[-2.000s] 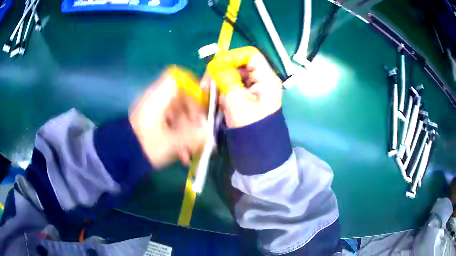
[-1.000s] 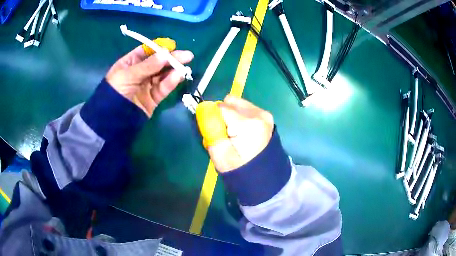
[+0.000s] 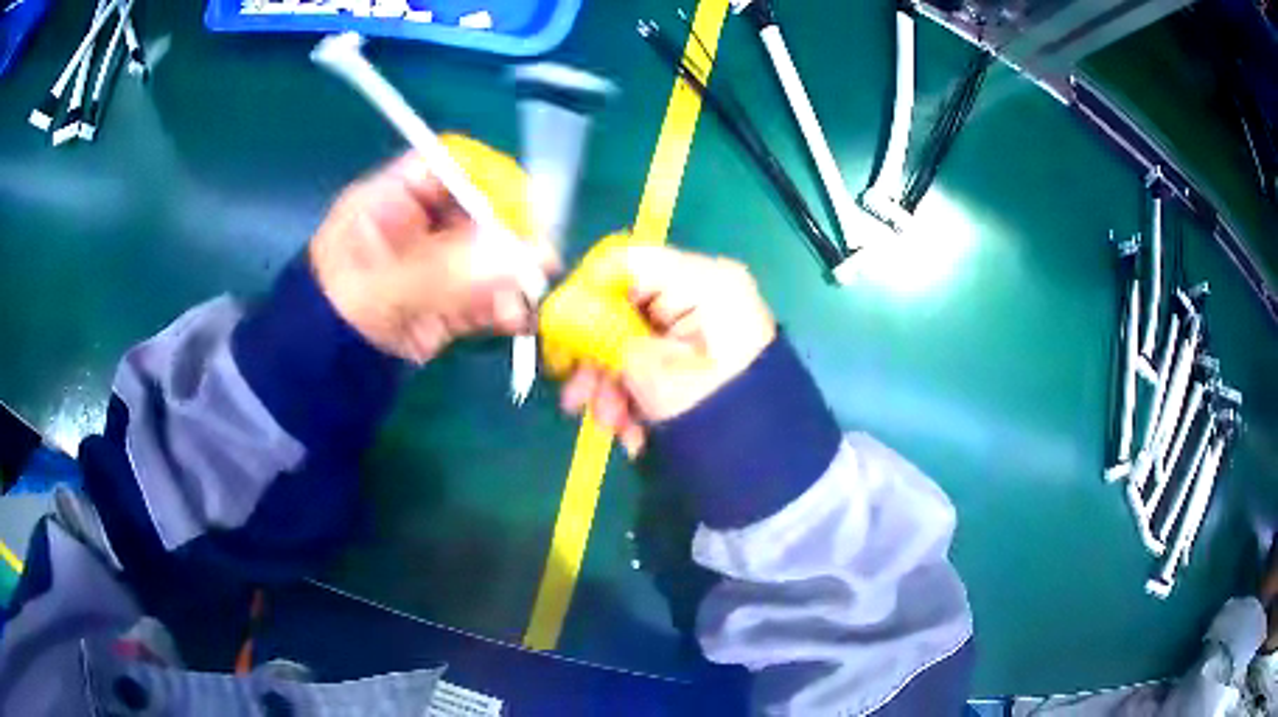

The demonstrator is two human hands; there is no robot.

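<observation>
My left hand (image 3: 421, 252), with yellow finger covers, holds a long white strip (image 3: 400, 115) that slants from upper left down to between the hands. My right hand (image 3: 652, 329), with yellow finger covers, is close beside it, its fingers bent together. A second white strip with a dark-edged connector (image 3: 557, 140) stands up between the hands, blurred. Its lower part is hidden by the fingers, and a thin white tip shows below. Whether my right hand grips this strip I cannot tell for sure.
A blue tray (image 3: 526, 37) with small white pieces is at the top. Harnesses with black wires (image 3: 813, 140) lie beyond my right hand. A harness pile (image 3: 1170, 420) is at the right, a small bunch (image 3: 87, 84) at upper left. A yellow line (image 3: 575, 532) crosses the green surface.
My hands have come together. The strip in my left hand has shifted slightly and now reaches down between them. The second strip has moved left off the yellow line and stands more upright.
</observation>
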